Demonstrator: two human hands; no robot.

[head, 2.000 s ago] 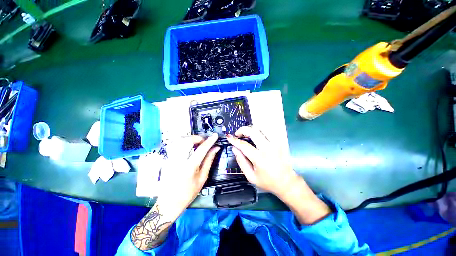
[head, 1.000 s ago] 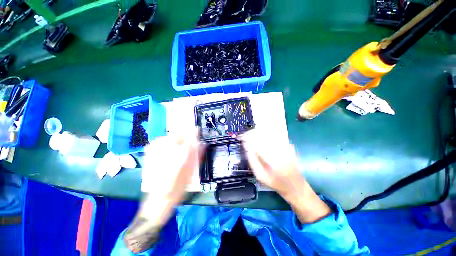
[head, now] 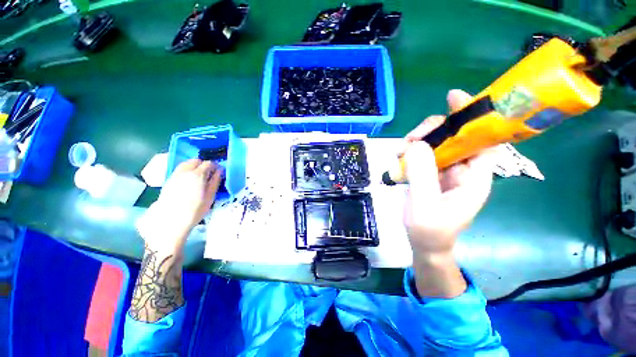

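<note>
The black device housing lies open as two halves on the white sheet, its black flap at the near end. The circuit board half is the far one. My right hand is wrapped around the orange-yellow electric screwdriver, whose dark tip points down-left beside the housing. My left hand reaches into the small blue bin; its fingertips are down inside, so what they touch is hidden. Small dark screws lie loose on the sheet.
A large blue bin of black parts stands beyond the sheet. A whitish bottle and another blue bin are at left. Open housings line the far side. A crumpled wipe and black cable are at right.
Both hands have left the housing. My left hand has moved left into the small bin. My right hand has moved right and taken hold of the screwdriver. The view has shifted slightly.
</note>
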